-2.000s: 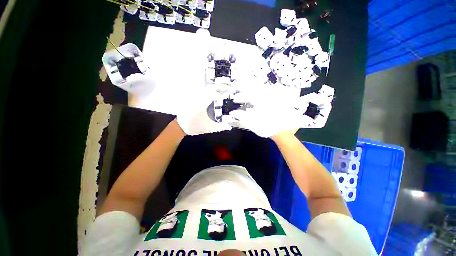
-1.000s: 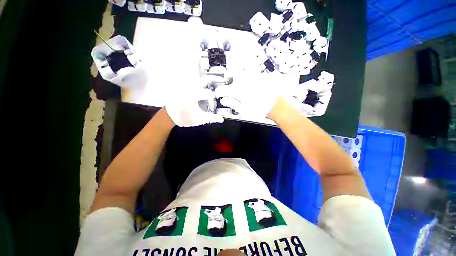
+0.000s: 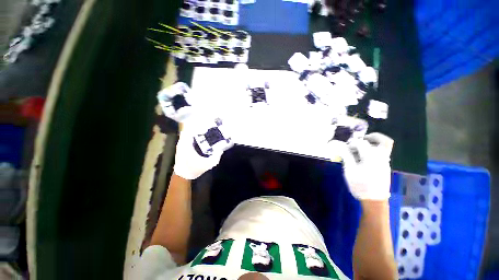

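Note:
My gloved left hand (image 3: 192, 159) is at the white sheet's (image 3: 284, 123) front left corner, holding a white housing with a black centre (image 3: 212, 135). My gloved right hand (image 3: 371, 169) is at the sheet's front right corner, fingers curled, just below another dark-centred unit (image 3: 343, 133). Whether it grips anything is unclear. A similar unit (image 3: 258, 95) lies on the sheet's upper middle. Another white housing with a dark centre (image 3: 176, 101) sits at the left edge.
Loose white pieces (image 3: 342, 76) are heaped at the right, beside a green stick (image 3: 376, 57). Rows of units with yellow wires (image 3: 210, 46) stand upper left. Dark small parts (image 3: 350, 13) lie at the far right. A blue bin (image 3: 462, 219) holds holed trays (image 3: 418, 221) lower right.
My hands were together at the sheet's front middle. Now they are apart: left with a unit at the left, right at the right corner. The view has shifted, showing more of the bench.

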